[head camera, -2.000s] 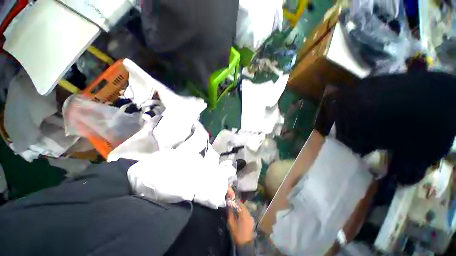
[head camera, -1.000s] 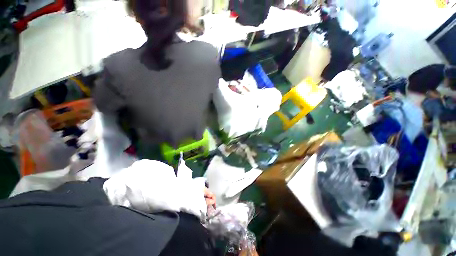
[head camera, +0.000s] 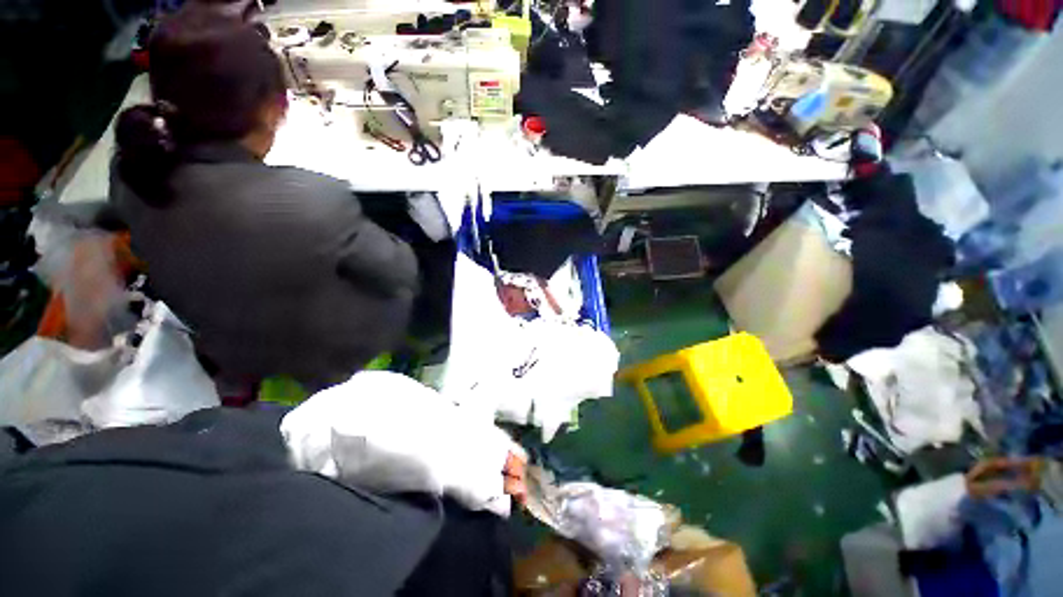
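A white cloth bundle (head camera: pixel 391 437) lies over my left forearm, which is in a dark sleeve. The fingers of my left hand (head camera: pixel 514 473) show at the bundle's right end; the rest of that hand is hidden. They hold the left end of a crinkled clear plastic bag (head camera: pixel 612 520) with pale, blurred contents. My right hand (head camera: pixel 632 582) shows only as a small blurred patch of skin at the bottom edge, below and touching the bag; its grip cannot be made out.
A person in grey (head camera: pixel 274 268) sits at left by a sewing machine (head camera: pixel 449 79) on a white table (head camera: pixel 396 175). Ahead are a blue basket (head camera: pixel 597 292) draped with white panels and a yellow stool (head camera: pixel 729 391). A cardboard box (head camera: pixel 711 566) is at the bottom. Scraps litter the green floor.
The view has swung right and up, bringing in the sewing table. The seated person is now further left. The plastic bag has come into clear view at my left fingers; my right hand has dropped mostly out.
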